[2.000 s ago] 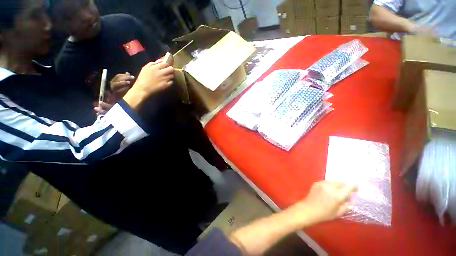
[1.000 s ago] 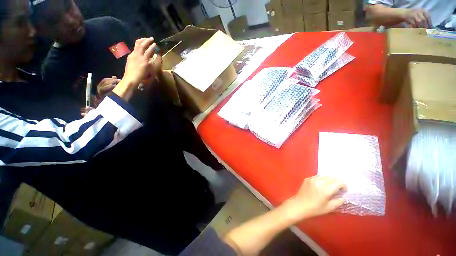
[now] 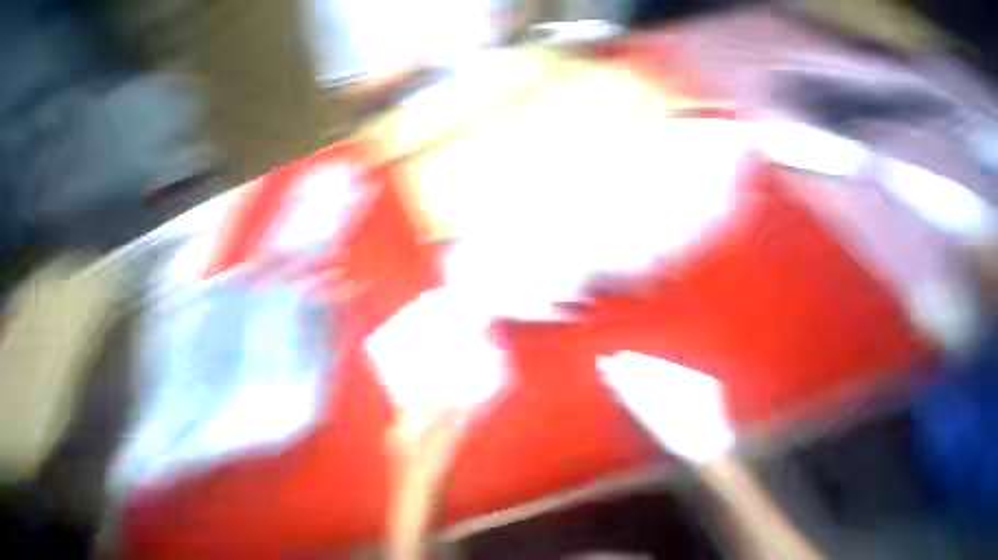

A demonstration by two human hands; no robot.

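Note:
The view is heavily blurred and overexposed. My left hand (image 3: pixel 430 421) reaches up from the bottom over the red table (image 3: pixel 547 443). It meets a bright white shape (image 3: pixel 440 356), perhaps an empty bubble bag; its fingers cannot be made out. My right hand (image 3: pixel 676 407), in a white glove, lies over the table further right; its fingers and any hold are blurred. Silvery-white filled bubble bags (image 3: pixel 230 372) lie in a pile at the left. The supply carton (image 3: pixel 471 104) is washed out, with glaring white bags (image 3: pixel 591 208) in front.
A pink-covered table (image 3: pixel 837 213) adjoins at the right, with a dark blurred pile (image 3: pixel 859 96) on it. A brown carton (image 3: pixel 49 350) stands at the left edge. A blue blurred shape (image 3: pixel 963 438) is at the far right.
The view has swung right and blurred. The filled bags, supply carton and my left hand now appear further left. My gloved right hand and the pink-covered table have come into view.

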